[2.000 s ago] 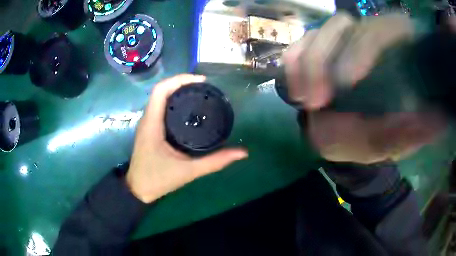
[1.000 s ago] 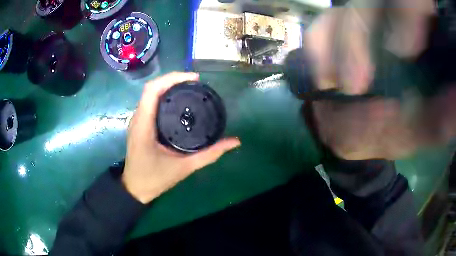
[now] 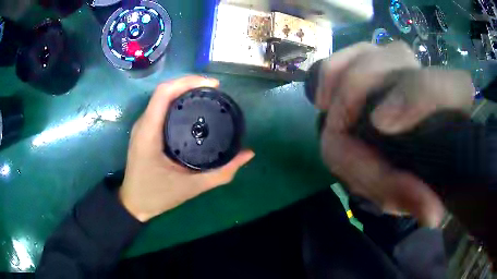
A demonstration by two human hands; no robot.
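Note:
My left hand [image 3: 158, 163] holds a black housing [image 3: 210, 147] in front of me. Its plain round end faces up, with small holes near the rim and a metal fitting in the middle. My right hand [image 3: 376, 125] is blurred and closed around the thick dark handle of an electric screwdriver [image 3: 436, 144], to the right of the housing and apart from it. The bit cannot be made out. The screw feeder [image 3: 240, 41], with a brassy rail at its front, stands beyond and between my hands.
A unit with a lit display face [image 3: 136, 38] stands at upper left. An unlit black unit [image 3: 49, 57] is left of it, and another is cut off at the left edge. Several units, some lit, stand at upper right [image 3: 422, 27]. The green bench [image 3: 71, 163] shows bright reflections.
The housing's end is now seen more squarely than two seconds ago, and left hand and housing sit slightly further left. My right hand and screwdriver have changed angle. More units show at upper right.

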